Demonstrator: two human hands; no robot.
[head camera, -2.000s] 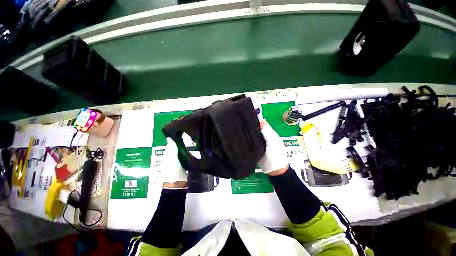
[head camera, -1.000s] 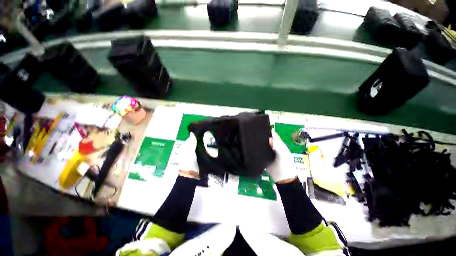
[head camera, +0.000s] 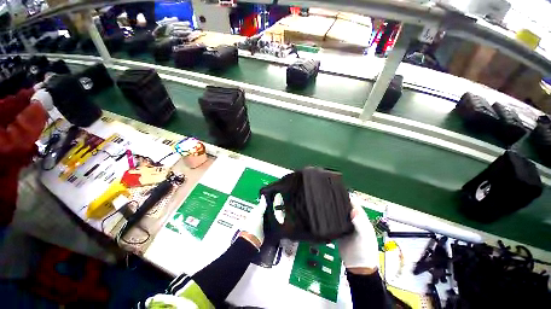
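A black speaker cabinet (head camera: 320, 205) is held up above the bench, tilted, with a pale round opening on its left face. My left hand (head camera: 257, 223), in a white glove, holds its left side; the fingers are partly hidden behind the cabinet. My right hand (head camera: 361, 240), also in a white glove, holds its right side. Below lie green and white printed cartons (head camera: 202, 210) that cover the bench.
A green conveyor (head camera: 290, 139) behind the bench carries several black cabinets, one at right (head camera: 504, 184). A black strip heap (head camera: 495, 274) lies at right. A yellow-handled tool (head camera: 109, 200), dark stick (head camera: 148, 202) and glowing-topped box (head camera: 192, 152) lie left. A co-worker's red sleeve (head camera: 21, 136) shows far left.
The view has swung up and left, showing more conveyor and the co-worker at left. The cabinet stays between both my hands and has turned slightly, its round opening now seen more from the side.
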